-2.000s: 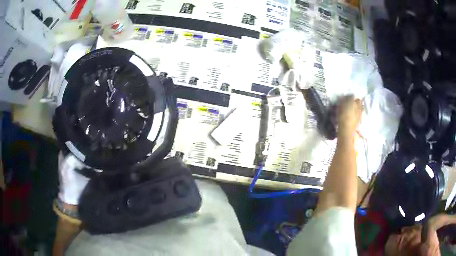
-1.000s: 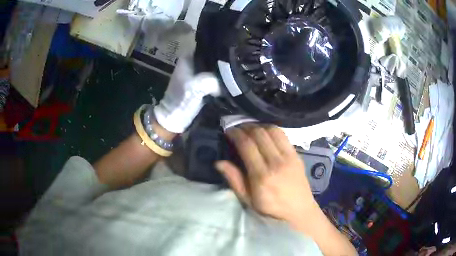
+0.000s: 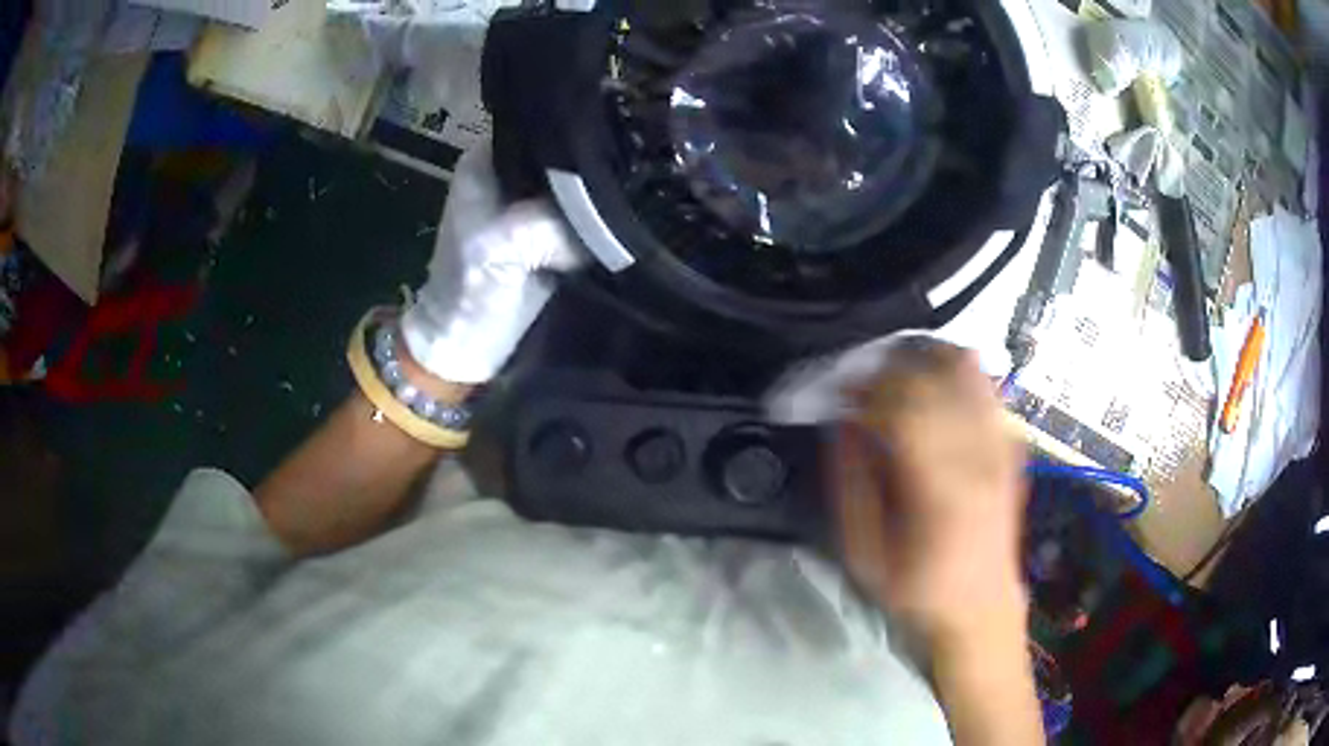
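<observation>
A black desk fan (image 3: 787, 139) fills the top middle, its round grille with clear shiny film at the centre facing up. Its black base with round knobs (image 3: 656, 455) lies nearest my body. My left hand (image 3: 488, 284), in a white glove, holds the fan's lower left side. My bare right hand (image 3: 933, 466) is blurred over the right end of the base and presses a white cloth (image 3: 845, 382) there. Part of the cloth and the base's right end are hidden under the hand.
Printed sheets (image 3: 1086, 382) cover the bench. At right lie a black bar (image 3: 1184, 277), an orange stick (image 3: 1242, 373) on white plastic and a blue cord (image 3: 1093, 478). A carton flap (image 3: 277, 73) is at upper left. Green floor shows at left.
My right hand has moved from the middle of the base to its right end with the white cloth, uncovering the knobs. The fan and my gloved left hand have shifted slightly left.
</observation>
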